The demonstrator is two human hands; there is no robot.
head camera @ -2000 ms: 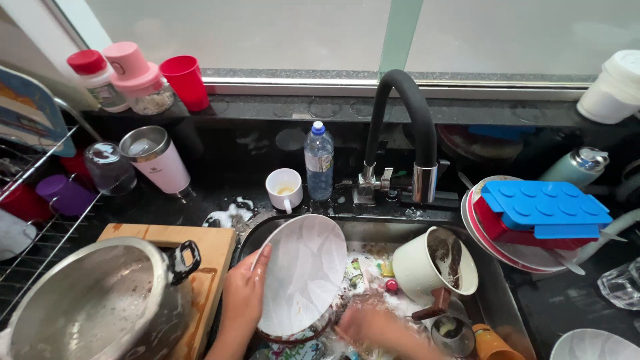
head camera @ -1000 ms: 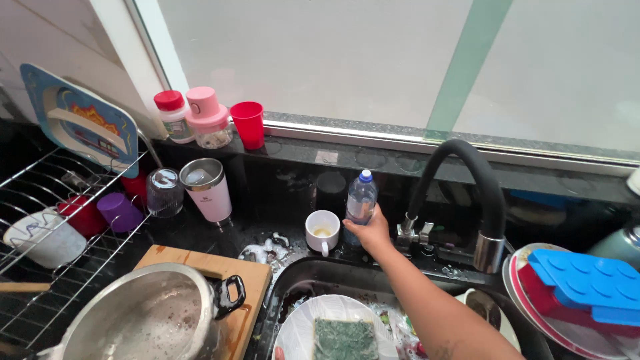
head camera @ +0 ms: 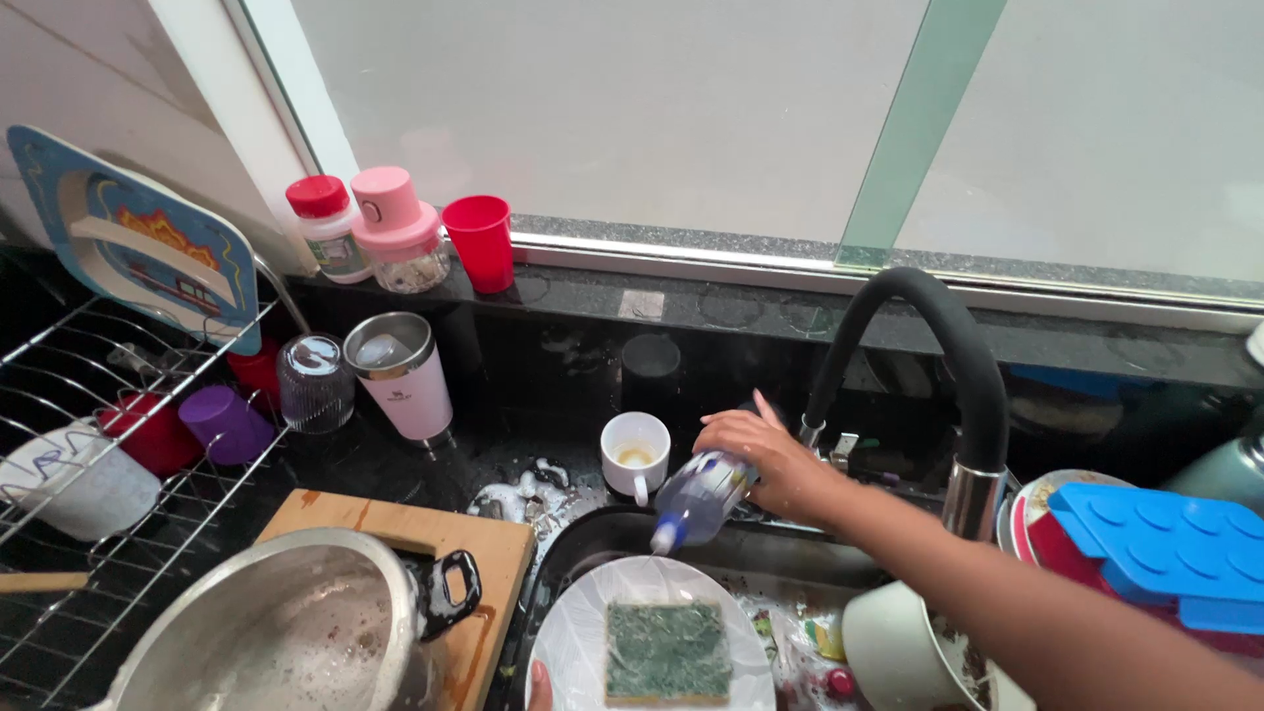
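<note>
My right hand (head camera: 765,454) grips a clear plastic bottle (head camera: 703,496) with a blue cap, tipped so its spout points down at the upper rim of a white plate (head camera: 568,632). On that plate lies a green scouring sponge (head camera: 668,652). Only the fingers of my left hand (head camera: 540,685) show, against the plate's left edge at the bottom of the view. A white mug (head camera: 635,452) with some light brown residue stands left of the bottle, behind the sink (head camera: 790,553). Beneath the plate, the sink holds a white pot (head camera: 894,642) and other soiled items.
A metal pot (head camera: 267,632) rests on a wooden board (head camera: 494,553) at left. Behind it are a pink tumbler (head camera: 405,390) and a wire dish rack (head camera: 148,583). The black faucet (head camera: 913,296) arches over the sink. Stacked plates with a blue lid (head camera: 1165,543) sit at right.
My right hand has taken hold of the bottle, which stood upright behind the sink, and has tilted it over the plate. The sponge has come to lie on the plate, which was held up tilted earlier.
</note>
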